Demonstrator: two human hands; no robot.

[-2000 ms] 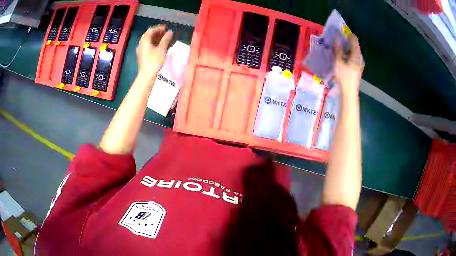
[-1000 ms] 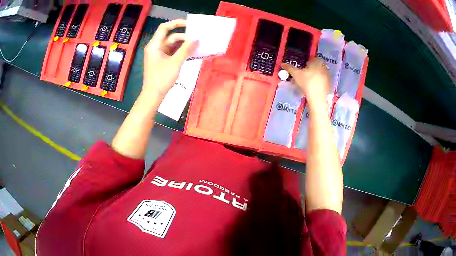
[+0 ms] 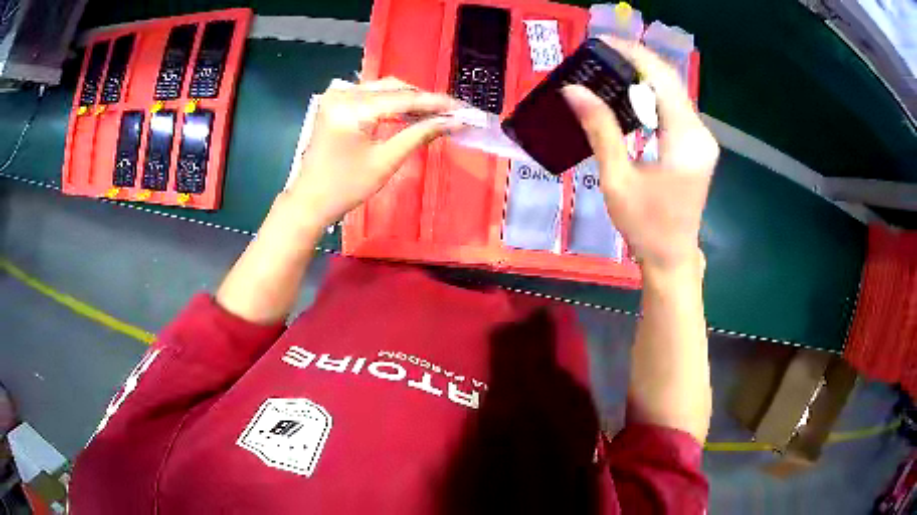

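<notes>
My right hand (image 3: pixel 659 151) holds a black keypad phone (image 3: pixel 573 109) tilted above the phone tray (image 3: pixel 390 246). My left hand (image 3: pixel 362 146) pinches a thin translucent sleeve (image 3: pixel 485 133), whose open end is at the phone's lower left end; whether the phone is inside it cannot be told. In the red-orange tray, a bare phone (image 3: pixel 481 60) lies in an upper pocket. A pocket to its right shows a white label (image 3: pixel 544 44). Sleeved phones (image 3: pixel 533 209) lie in the pockets at the right. The stack of empty sleeves is mostly hidden behind my left hand.
A second tray of phones (image 3: pixel 72 166) lies on the green bench (image 3: pixel 269 111) at the left. Red-orange stacked trays (image 3: pixel 887 302) stand at the far right. A cardboard box (image 3: pixel 794 407) is on the floor below, beside a yellow line. A white-edged shelf runs along the far side.
My right hand has lifted a phone out of its upper pocket, uncovering the label. My left hand has moved the sleeve down and right to the phone. The trays appear shifted left in view.
</notes>
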